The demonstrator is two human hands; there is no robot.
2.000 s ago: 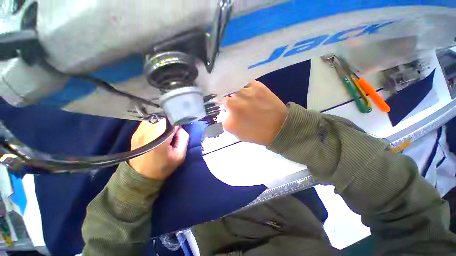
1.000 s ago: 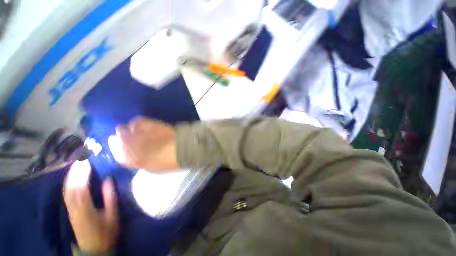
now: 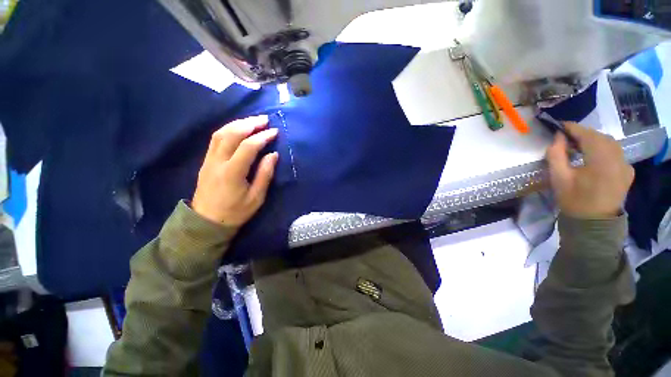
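The navy garment panel lies spread under the white machine head, with a pale stitched line running down it just left of the lit needle area. My left hand rests flat on the cloth left of that line, fingertips close to it, gripping nothing. My right hand is at the right, over the table's front edge, with thumb and fingers closed on a small dark narrow thing. I cannot tell if that is a tool or cloth. The needle tip is hidden.
Green-handled snips and an orange-handled tool lie crossed right of the panel. A small navy piece lies behind my right hand, by metal attachments. A measuring tape runs along the front edge. More navy cloth spreads left.
My right hand has left the needle area and moved far right, now holding a dark thing. My left hand stays on the cloth. The panel shows more openly, and the camera view has swung.
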